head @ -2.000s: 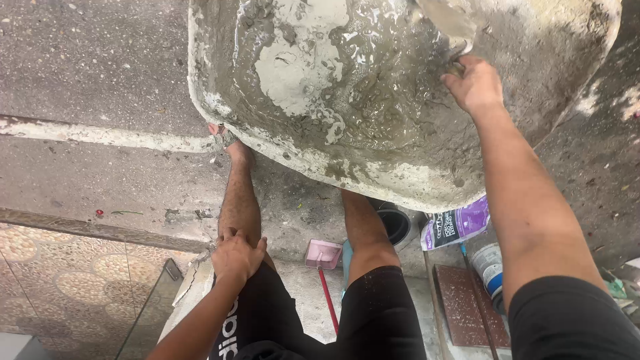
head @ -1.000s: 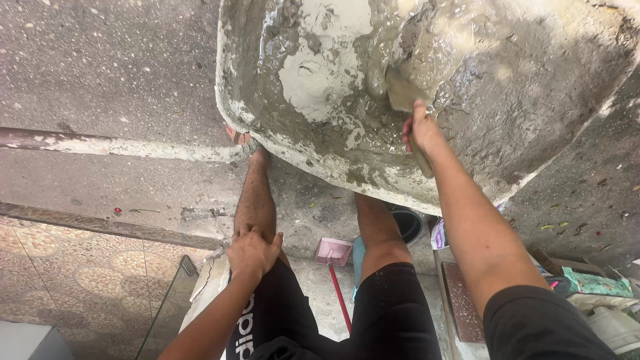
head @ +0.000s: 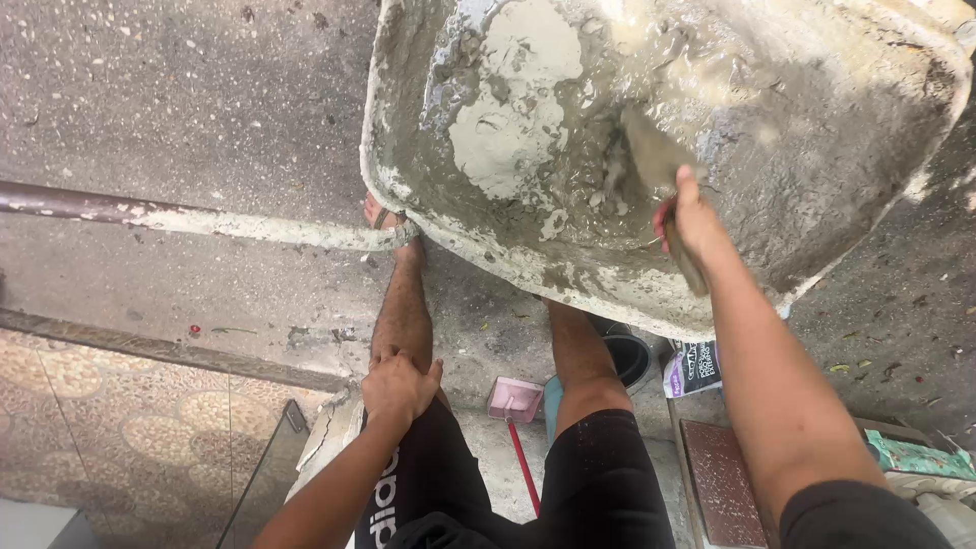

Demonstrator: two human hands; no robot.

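Observation:
A mortar-caked tub fills the upper right of the head view. Inside it lies wet grey mortar, with a patch of paler, thicker mix on the left. My right hand is closed around the handle of a trowel, whose blurred blade touches the wet mortar and is coated with it. My left hand rests on my left knee and holds nothing.
A mortar-spattered pole or handle reaches the tub's left corner, beside my foot. Below the tub are a pink dustpan with a red handle, a black bucket, a printed bag and a reddish-brown board.
From near the tub's upper right part, my right hand has come lower with the trowel, whose blade now shows more fully. My left hand stays on the knee. The view has shifted somewhat.

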